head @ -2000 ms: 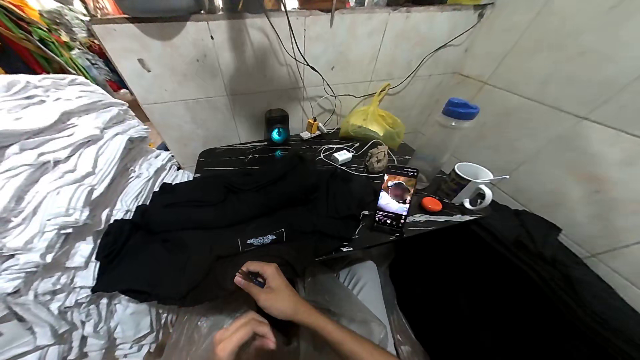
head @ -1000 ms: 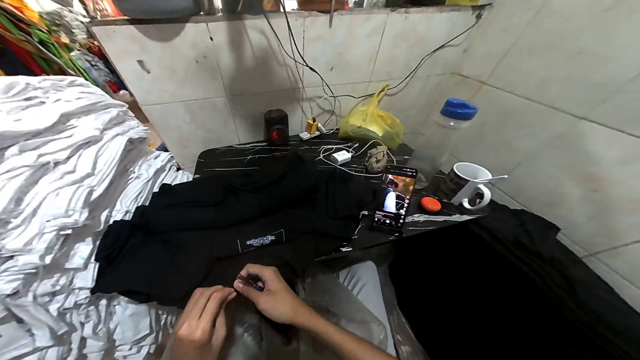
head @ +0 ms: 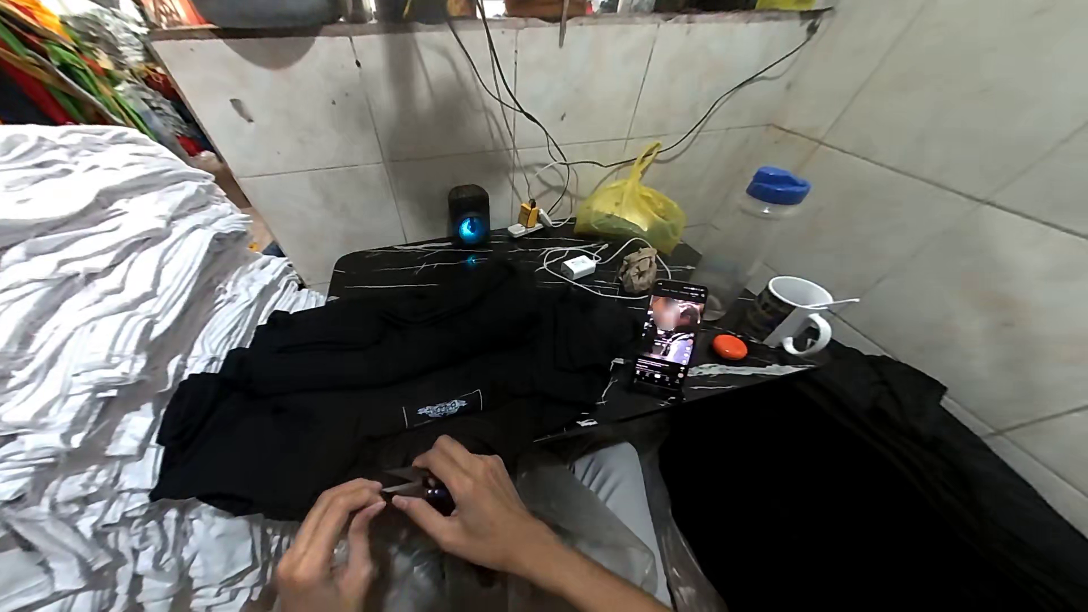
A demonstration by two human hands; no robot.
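Black garments (head: 382,348) lie heaped on the black marbled table, the front one bearing a pale printed or embroidered patch (head: 444,410). At its near edge my right hand (head: 472,501) is closed around small thread snips (head: 412,489), blades pointing left. My left hand (head: 336,540) is just left of the blade tips, thumb and fingertips pinched together near the dark fabric; whether a thread or cloth edge lies between them is too small to tell. Clear plastic (head: 569,527) covers part of the lap below my hands.
White cloth pieces (head: 110,323) are piled at the left. Toward the right stand a lit phone (head: 671,336), an orange round object (head: 729,346), a white mug (head: 790,310) and a blue-capped bottle (head: 752,229). A speaker (head: 469,214), charger (head: 579,267) and yellow bag (head: 633,208) are behind; black cloth (head: 807,484) lies right.
My left hand has risen from the bottom edge toward the right hand and the garment edge. The snips' blades now show beside its fingertips. The speaker light went from blue to red and back to blue.
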